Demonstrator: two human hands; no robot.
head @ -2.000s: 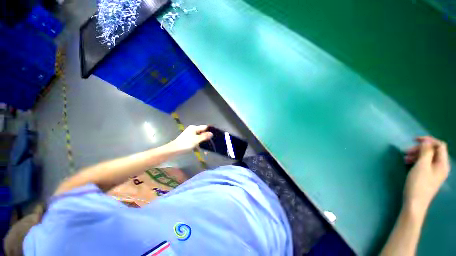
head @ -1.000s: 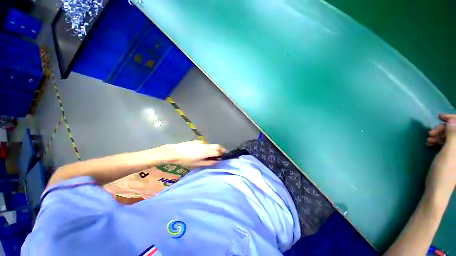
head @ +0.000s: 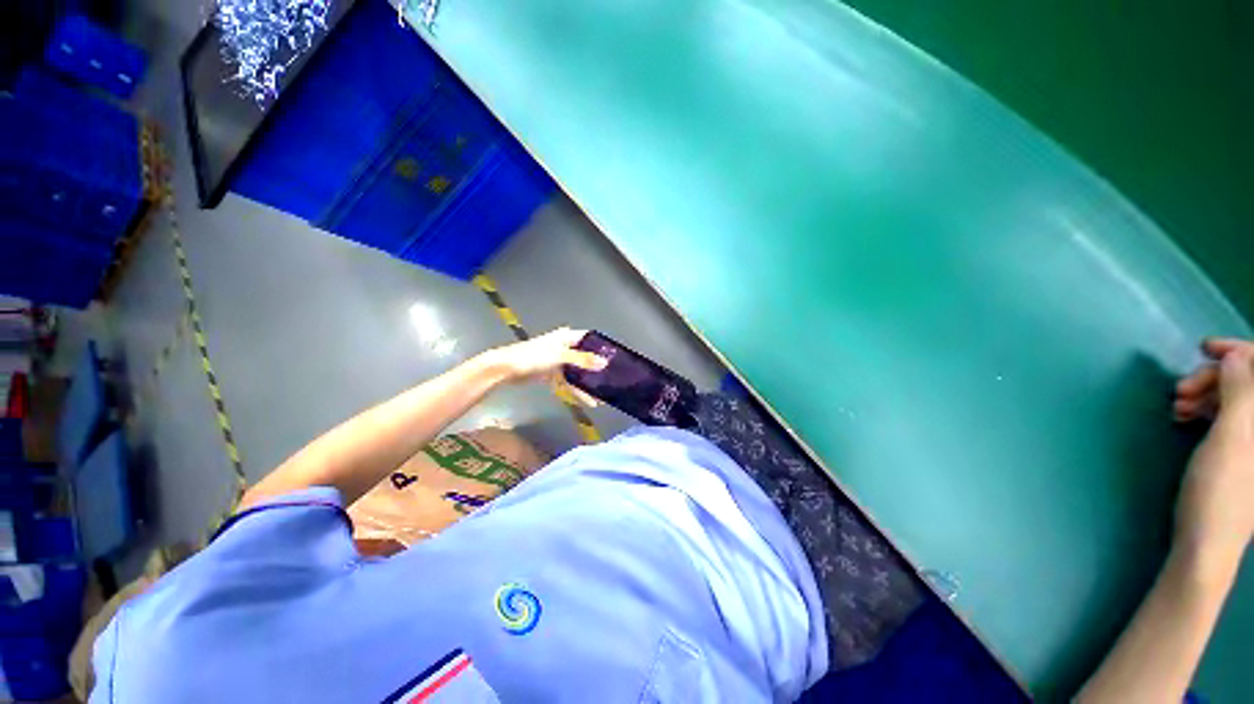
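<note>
My left hand [head: 567, 360] grips one end of a dark smartphone [head: 630, 380], low in front of my blue shirt and beside the bench edge. The phone's dark face shows, with a small reddish patch at its far end. My right hand [head: 1216, 385] is at the far right, over the light-green bench ledge [head: 825, 275] near the darker belt. Its fingers are curled and it is partly cut off by the picture's edge. I cannot see whether it holds anything.
A black tray [head: 206, 124] with a tangled silver-white heap [head: 272, 44] sits on blue crates [head: 413, 172] at upper left. The dark green belt [head: 1100, 83] runs beyond the ledge. A printed kraft sack [head: 426, 495] lies on the floor. More blue crates stand far left.
My left hand has moved up and away from the shirt, and the phone's face shows again after being mostly hidden. My right hand has stayed near the right edge.
</note>
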